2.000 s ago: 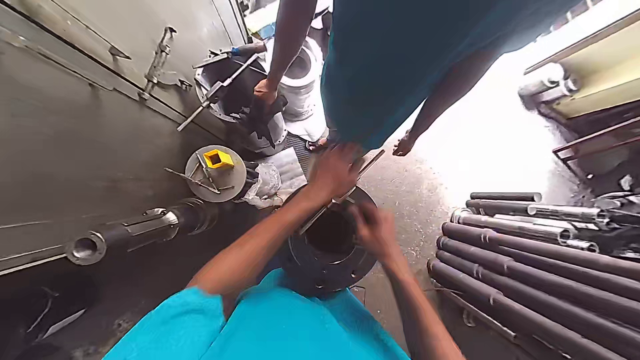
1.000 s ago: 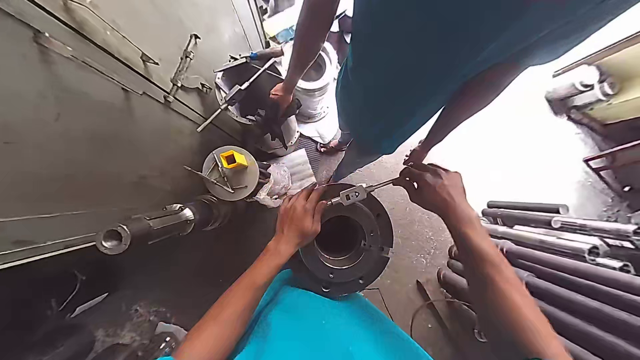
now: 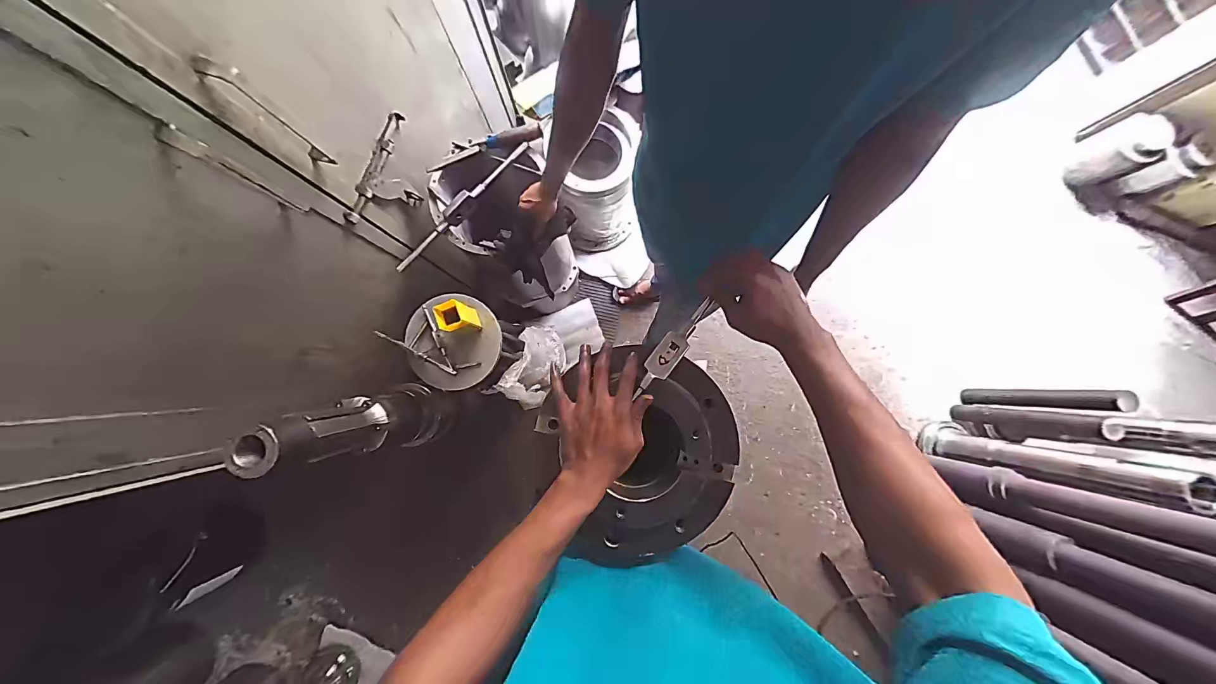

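A dark round metal flange with bolt holes and a central bore stands in front of me. My left hand lies on its upper left face, palm down with fingers spread. A tap wrench slants over the flange's top edge, its lower end near my left thumb and index finger. My right hand is closed around the wrench's upper right handle. Whether a tap sits in the wrench is hidden.
A co-worker in blue stands ahead, one hand on a dark cloth. Left are a round stand with a yellow square block and small tools, and a metal shaft. A second tap wrench lies over a drum-like casing. Dark pipes lie right.
My left hand has gone from the wrench to the flange face, fingers now spread. The wrench, level across the flange a second ago, now slants up to the right, my right hand still on its handle.
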